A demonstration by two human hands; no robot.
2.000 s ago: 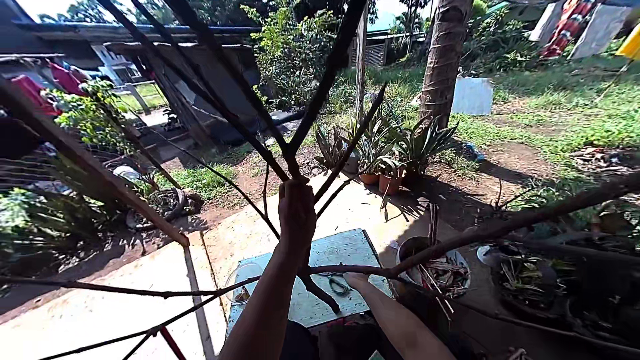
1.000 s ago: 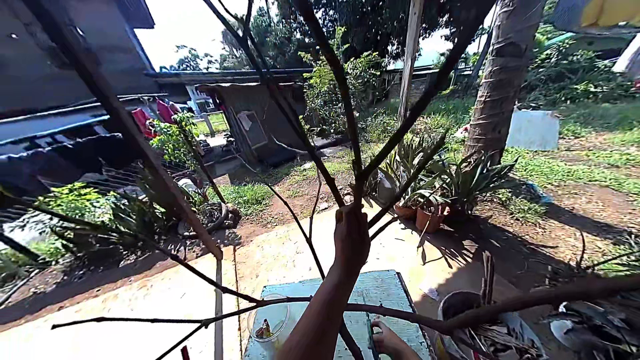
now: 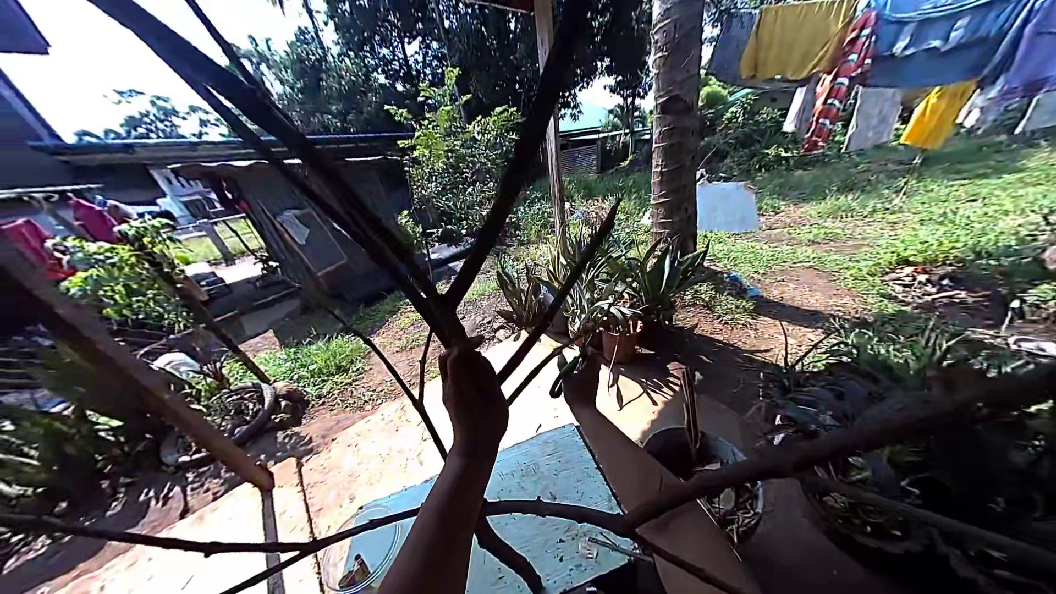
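Observation:
My left hand (image 3: 474, 400) grips a dark, bare, forked branch (image 3: 450, 318) just below its fork, and the limbs spread upward from the fist. To the right, my right hand (image 3: 582, 379) is closed around a dark green-handled tool (image 3: 564, 373), perhaps pruning shears; its tip is hard to make out beside a cut side twig. Below both hands lies a pale blue, worn wooden table top (image 3: 549, 487). A clear round plastic container (image 3: 363, 557) with small bits in it stands at the table's left edge.
A long side limb (image 3: 742, 478) crosses low in front of my forearms. A bucket (image 3: 747, 487) holding cut sticks stands right of the table. Potted plants (image 3: 620, 340) are beyond, near a palm trunk (image 3: 675, 124). A slanting wooden post (image 3: 181, 412) is at left, and laundry hangs at upper right.
My right hand has risen from the table top to beside the branch, with the green-handled tool in it. My left hand keeps its grip on the branch. The view has shifted.

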